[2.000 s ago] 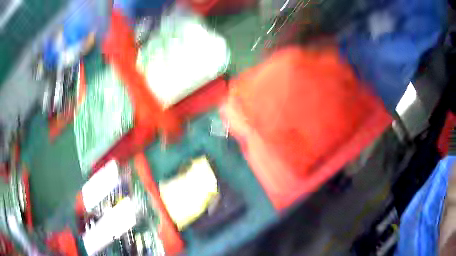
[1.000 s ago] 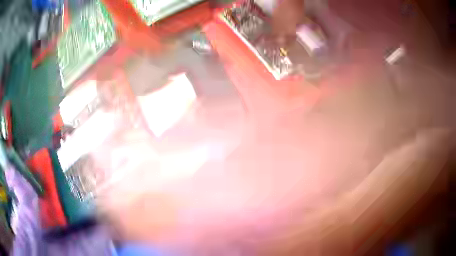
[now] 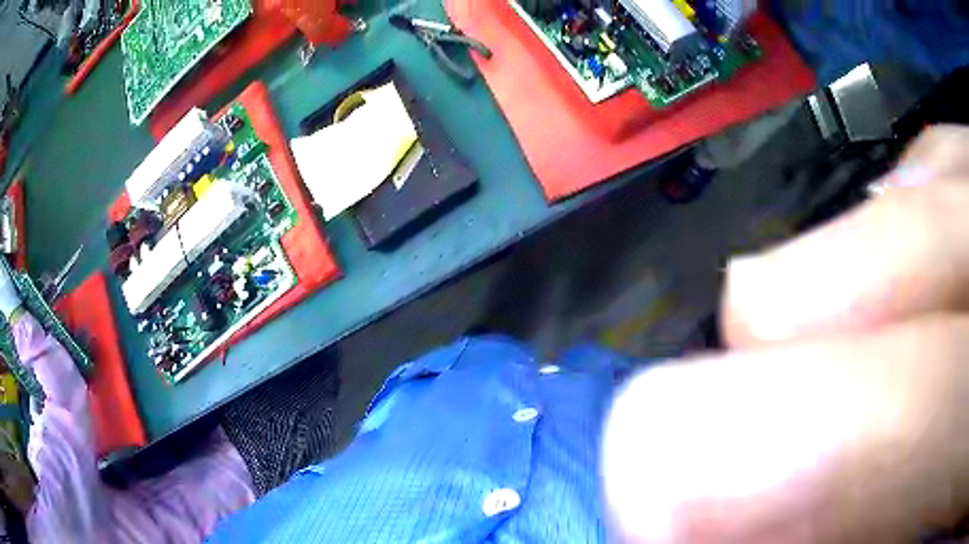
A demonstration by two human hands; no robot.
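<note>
My right hand (image 3: 829,319) is large, blurred and very close to the camera at the right, cut off by the edge; whether it holds anything cannot be told. My left hand is not in view. In front of me, a component-side circuit board (image 3: 278,218) with long white heat sinks lies on a red foam pad (image 3: 313,250). Another board (image 3: 680,87) with a pale heat sink lies on red foam (image 3: 579,159) at the upper right.
Cream paper (image 3: 351,154) lies on a black tray (image 3: 430,202), partly over a yellow ring. Dark-handled cutters (image 3: 452,48) lie behind. A solder-side board (image 3: 175,48) is at the upper left. A person's pink sleeve (image 3: 58,388) is at the left, a pale stool (image 3: 863,101) at the right.
The view has swung and sharpened. The blurred skin-coloured shape that covered much of the picture is now at the right. The right-hand red foam, bare of boards two seconds ago, now shows a board.
</note>
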